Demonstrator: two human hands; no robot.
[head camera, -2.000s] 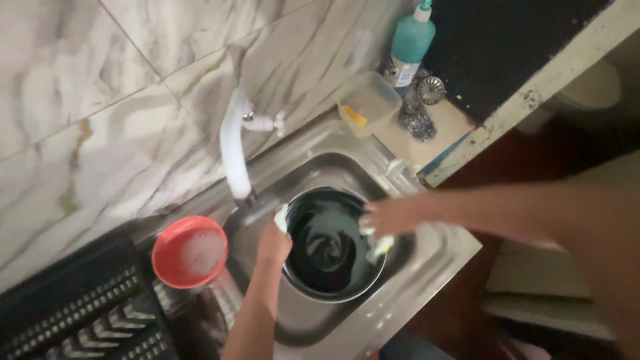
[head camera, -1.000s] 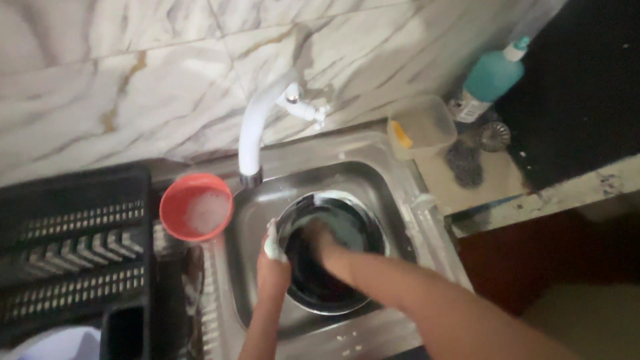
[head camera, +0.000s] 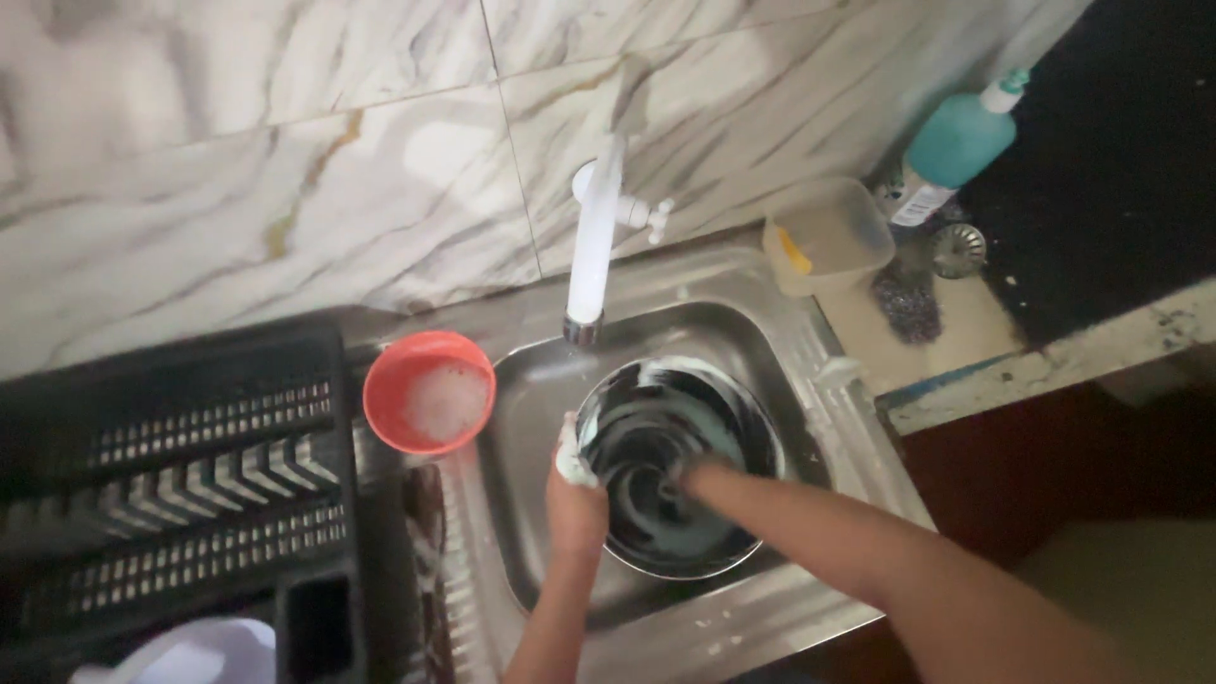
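A round, dark-lined pan (head camera: 674, 541) with a thin metal rim sits in the stainless steel sink (head camera: 522, 570), its inside smeared with whitish suds. My left hand (head camera: 577, 484), with foam on it, grips the pan's left rim. Inside the pan, near its middle, is my right hand (head camera: 701, 478), blurred by motion; whether it holds a scrubber cannot be told. The white faucet (head camera: 594, 247) reaches over the back of the sink. Left of the basin stands a red plastic bowl (head camera: 385, 394) with foamy liquid.
A black dish rack (head camera: 347, 532) stands at the left, a white dish (head camera: 209, 655) in it. At the right are a clear plastic container (head camera: 845, 233) with a yellow piece, a teal pump bottle (head camera: 961, 138), a metal scouring pad (head camera: 907, 304) and a sink strainer (head camera: 959, 251).
My right hand has moved from the pan's right rim into its inside, where its position has shifted again. My left hand stays at the left rim. The view has turned.
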